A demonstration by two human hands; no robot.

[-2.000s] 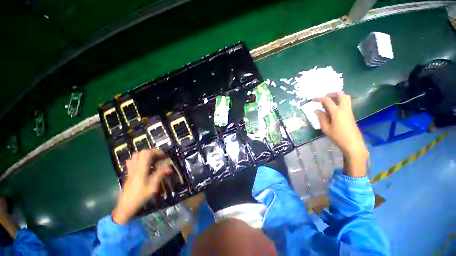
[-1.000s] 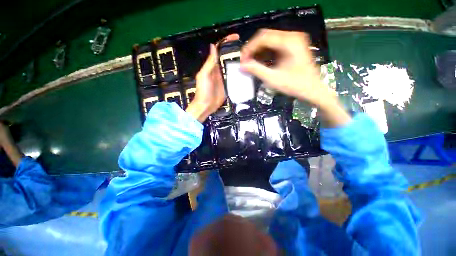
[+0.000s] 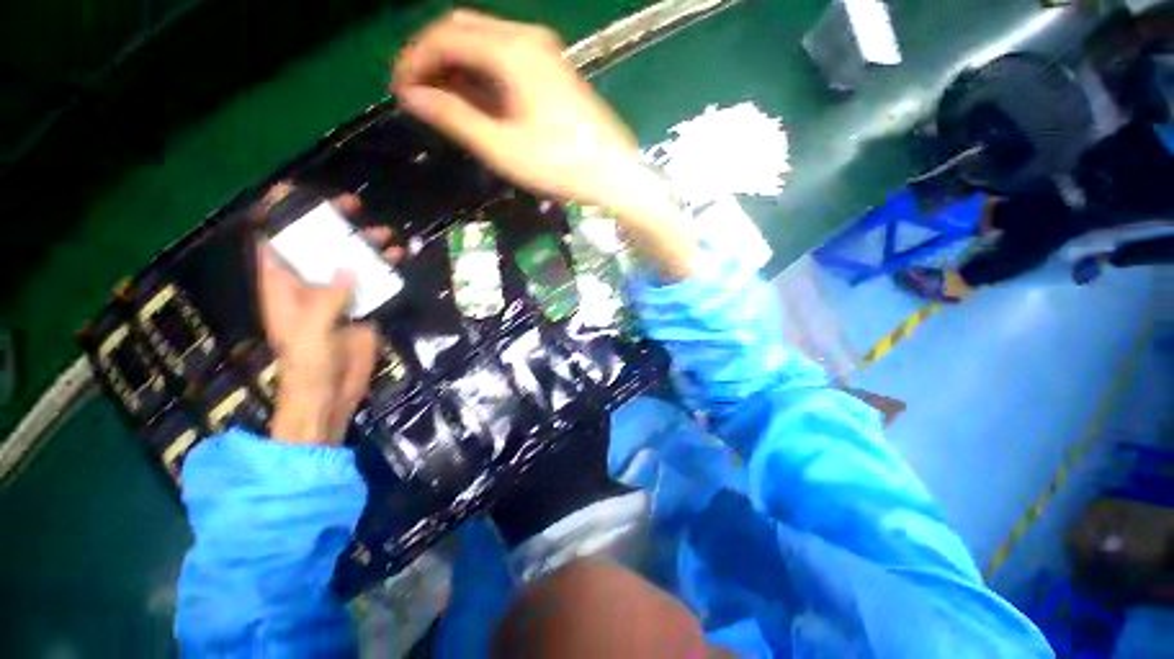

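Note:
My left hand (image 3: 313, 306) holds a dark handset with a plain white face (image 3: 337, 258) above the left part of the black pocket tray (image 3: 425, 174). My right hand (image 3: 509, 110) is raised over the tray's far edge, fingers curled towards the thumb; blur hides whether a small piece is between them. Handsets with pale gold outlines (image 3: 174, 327) lie in pockets at the tray's left. Green circuit boards (image 3: 476, 270) lie on its right side, partly behind my right forearm. The tray's near pockets are glossy and wrinkled.
A loose pile of small white strips (image 3: 729, 152) lies right of the tray, a white rectangular piece (image 3: 736, 229) beside it. A white stack (image 3: 854, 41) stands farther right. Another person's hand (image 3: 953, 286) and dark sleeve are at the right, near a blue stool (image 3: 888, 238).
The view has turned, and the tray appears lower left. My left hand still holds the white-faced handset. My right hand has moved off the handset and up towards the tray's far edge.

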